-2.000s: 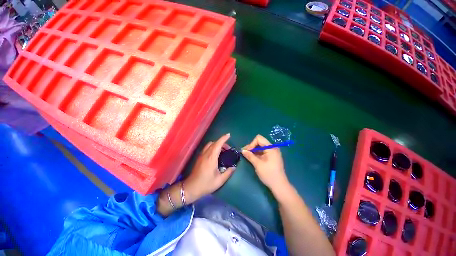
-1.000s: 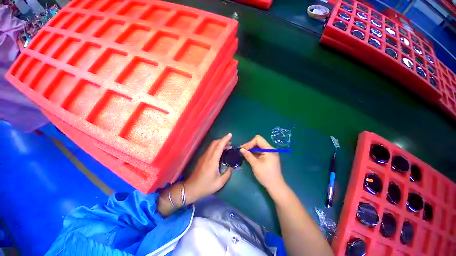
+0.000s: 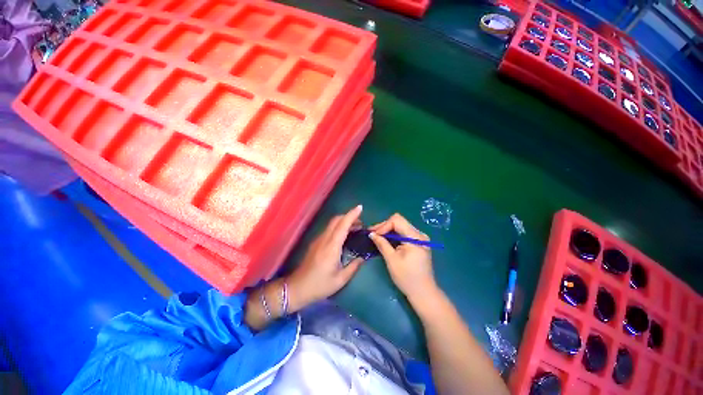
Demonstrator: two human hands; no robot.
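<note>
A dark glossy disc, perhaps a watch head, is held between the thumb and fingers of my left hand, low over the dark green bench. My right hand grips a thin blue tool like a pen. Its fingertips are at the disc's upper right edge, and the tool's working tip is hidden by the fingers. The tool's free end points right. Some clear film seems to show at the disc's lower edge.
A high stack of red foam trays stands at left, top pockets empty. A foam tray with dark discs is at right. A black and blue pen or screwdriver and clear film scraps lie between. Disc-filled trays and a tape roll are across.
The tool has tilted, its free end now lower. My right hand's fingers have moved slightly further over the disc, which is now more covered. The view has shifted slightly.
</note>
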